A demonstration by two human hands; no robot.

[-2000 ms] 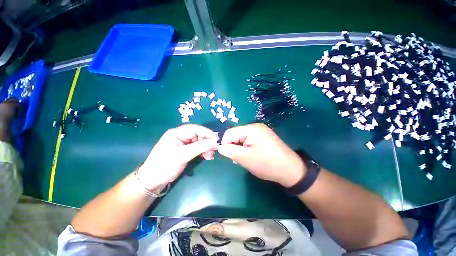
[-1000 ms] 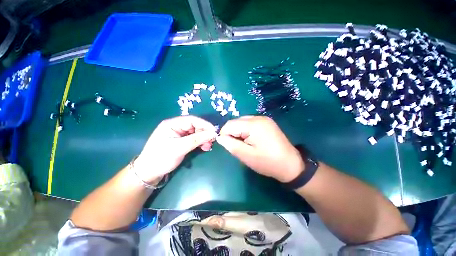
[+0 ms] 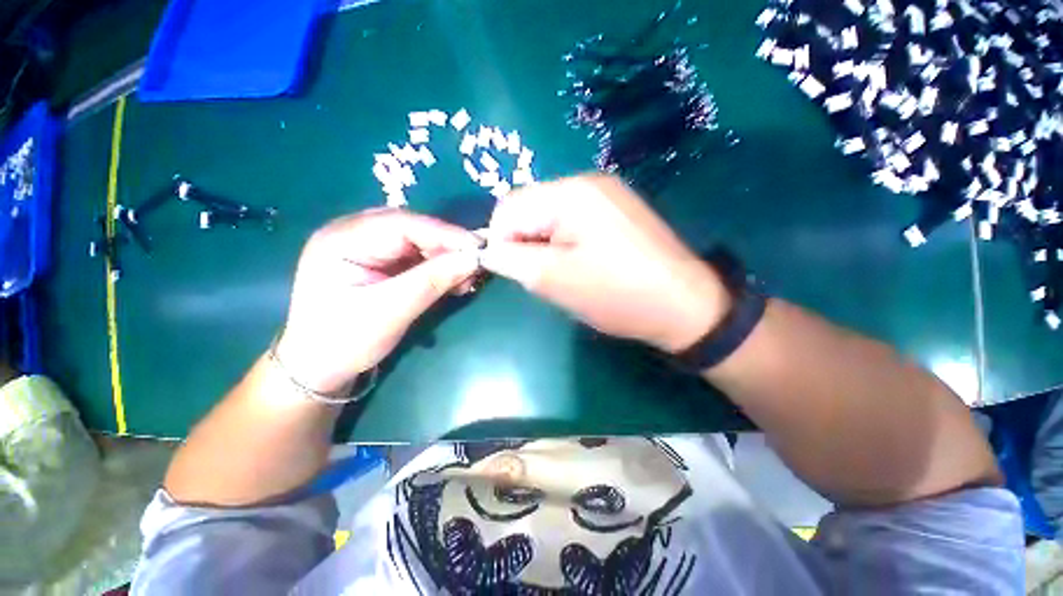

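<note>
My left hand (image 3: 371, 291) and my right hand (image 3: 600, 256) meet fingertip to fingertip above the bench. They pinch a tiny harness part (image 3: 480, 242), mostly hidden by the fingers; its exact shape cannot be told. Loose white connector housings (image 3: 394, 175) lie in an arc just beyond my hands. A flat bundle of thin black terminal wires (image 3: 643, 105) with shiny ends lies beyond my right hand.
A large harness pile (image 3: 933, 93) lies far right. A few set-apart harnesses (image 3: 233, 213) lie left, near and across the yellow line (image 3: 114, 314). A blue tray (image 3: 227, 52) is at the back left. A neighbour's blue tray (image 3: 26, 233) and a person's sleeve (image 3: 47, 431) are far left.
The view has tilted down and turned slightly, so the bench sits higher in the picture. My fingertips stay together. The neighbour's hand, earlier at the far-left tray, no longer shows.
</note>
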